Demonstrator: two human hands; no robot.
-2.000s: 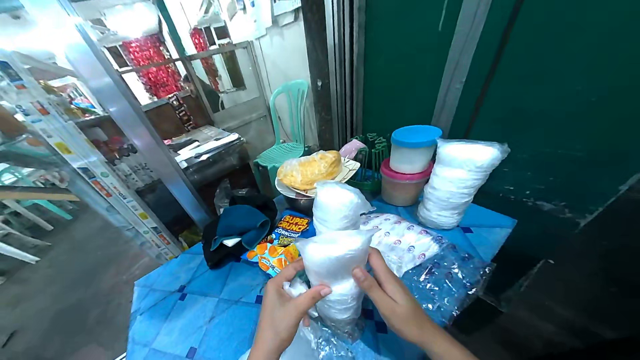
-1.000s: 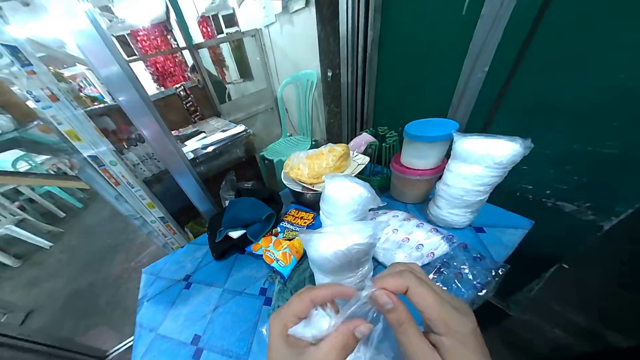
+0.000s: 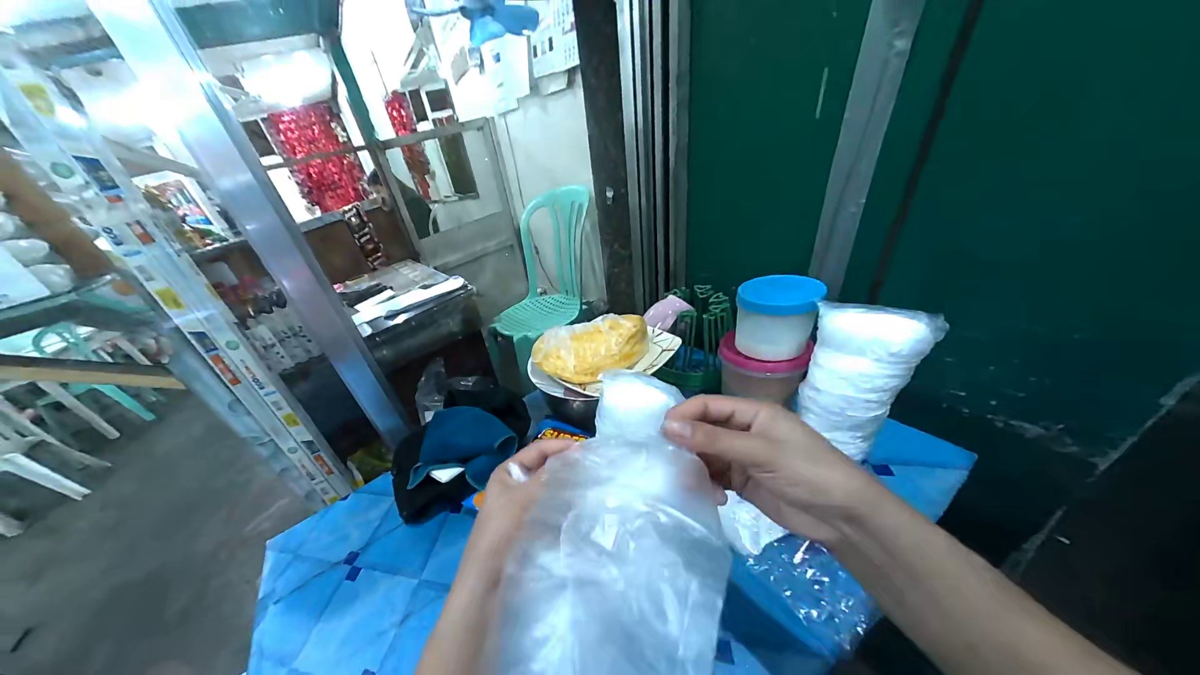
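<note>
A long clear plastic bag (image 3: 614,562) with whitish contents fills the lower middle of the head view. My left hand (image 3: 534,469) grips its left edge near the top, the fingers partly hidden behind the plastic. My right hand (image 3: 741,450) pinches its upper right edge between thumb and fingers. Just behind the bag's top shows a white plastic-wrapped bundle (image 3: 633,405). A taller stack of white pieces in clear plastic (image 3: 867,375) stands at the right, beside a blue-lidded tub (image 3: 778,319) that sits on a pink-lidded tub (image 3: 764,367).
A blue tiled-pattern tablecloth (image 3: 328,600) covers the table. On it are a dark blue cloth cap or pouch (image 3: 459,445), a plate (image 3: 661,349) with a yellow bagged food (image 3: 591,349), and clear printed plastic (image 3: 816,586). A green plastic chair (image 3: 553,262) stands behind, a metal-framed glass case (image 3: 272,225) left.
My hands worked low at the bundle's gathered plastic one second ago; now they are higher and apart, holding the long bag upright. It hides much of the snack packs and wrapped bundles seen before.
</note>
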